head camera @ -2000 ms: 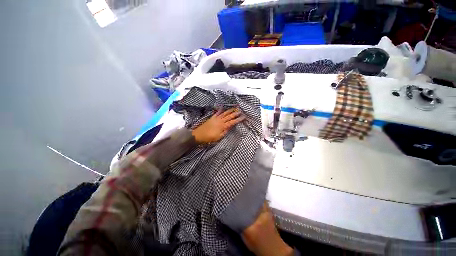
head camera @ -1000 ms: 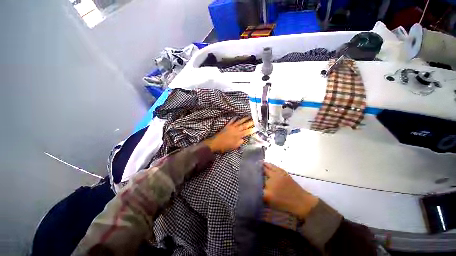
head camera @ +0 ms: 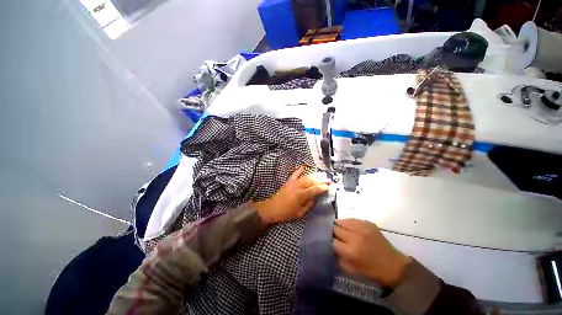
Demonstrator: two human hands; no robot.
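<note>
Small-checked black-and-white cloth [head camera: 265, 246] lies crumpled left of the needle and hangs toward me. A plain grey strip [head camera: 315, 255] runs from the presser foot [head camera: 333, 175] down toward me along the cloth's right edge. My left hand [head camera: 293, 195] lies flat with its fingers on the cloth and strip, fingertips beside the foot. My right hand [head camera: 363, 249] pinches the strip's right edge below the needle. The white sewing machine [head camera: 382, 101] has a blue stripe. The needle tip is too small to make out.
A plaid scrap [head camera: 440, 126] drapes over the machine head. A thread cone [head camera: 545, 49] stands at upper right. A dark flat rectangle [head camera: 553, 271] lies at the right edge. Blue bins [head camera: 370, 23] stand behind. Dark navy cloth [head camera: 92, 277] is at lower left, beside a grey wall [head camera: 68, 123].
My right hand has come up from the lower edge to the strip's right side. My left hand has moved down and right toward the foot. The grey strip now lies straighter.
</note>
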